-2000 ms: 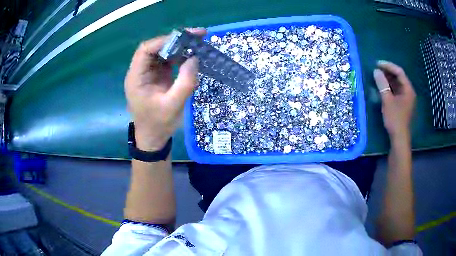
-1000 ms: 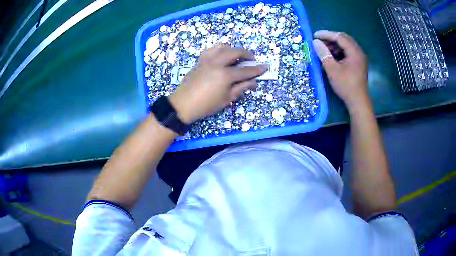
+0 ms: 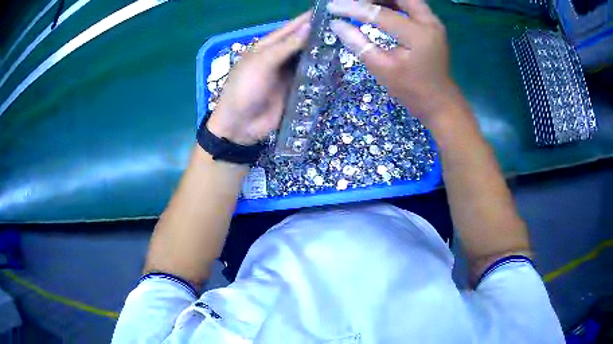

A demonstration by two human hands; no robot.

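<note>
A narrow grey fixture bar with a row of round shiny parts along it is held slanted over the blue parts tray. My left hand grips the bar along its left side. My right hand, with whitish finger cots, is at the bar's upper end; its fingertips lie over the bar, and I cannot tell whether they grip it or a part. Loose silver metal parts fill the tray. The bar's top end reaches the picture's upper edge.
A stack of bars stands at the right on the green bench surface. A pale label lies in the tray's lower left corner. Long pale strips run at the upper left. A yellow line crosses the grey floor.
The bar, lowered over the parts a second ago, is now raised and turned steeply, with its row of parts showing. My right hand has moved from the tray's right edge to the bar's upper end.
</note>
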